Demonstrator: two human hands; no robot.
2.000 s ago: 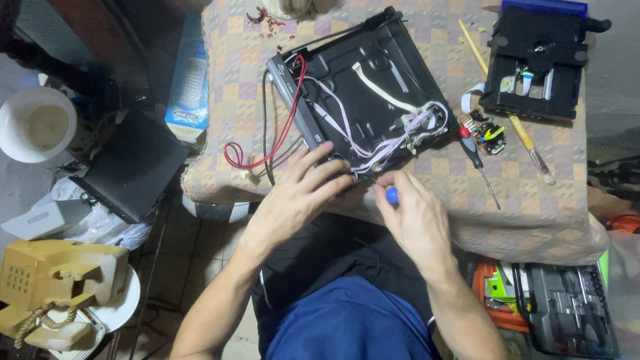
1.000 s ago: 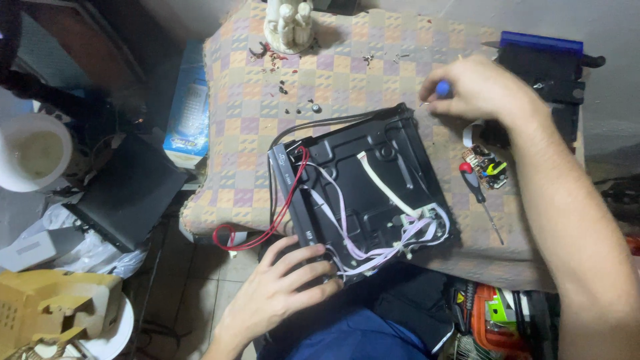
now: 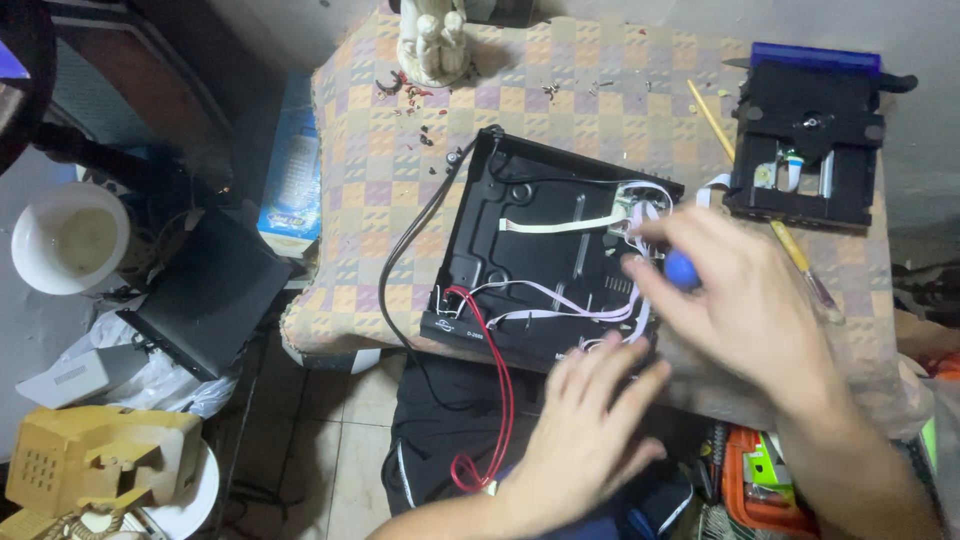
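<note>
The open black metal chassis of a disc player (image 3: pixel 540 255) lies on the cloth-covered table, with white ribbon cables (image 3: pixel 570 306) and a small circuit board (image 3: pixel 626 206) at its right side. Red wires (image 3: pixel 501 375) hang over its front edge. My right hand (image 3: pixel 727 300), slightly blurred, holds a tool with a blue handle (image 3: pixel 681 270) over the chassis's right side; the tool's shaft is hidden. My left hand (image 3: pixel 600 412) has its fingers spread at the front edge near the cables, holding nothing.
A black disc drive unit (image 3: pixel 810 142) rests on a wooden brush (image 3: pixel 795 251) at the right. Loose screws (image 3: pixel 551 90) and a white figurine (image 3: pixel 433 45) are at the back. An orange toolbox (image 3: pixel 739 487) sits below right; a yellow telephone (image 3: pixel 97 472) is below left.
My right hand has come back from the chassis's far corner to its right side with the blue-handled tool. The chassis has been turned, and my left hand has moved right along its front edge.
</note>
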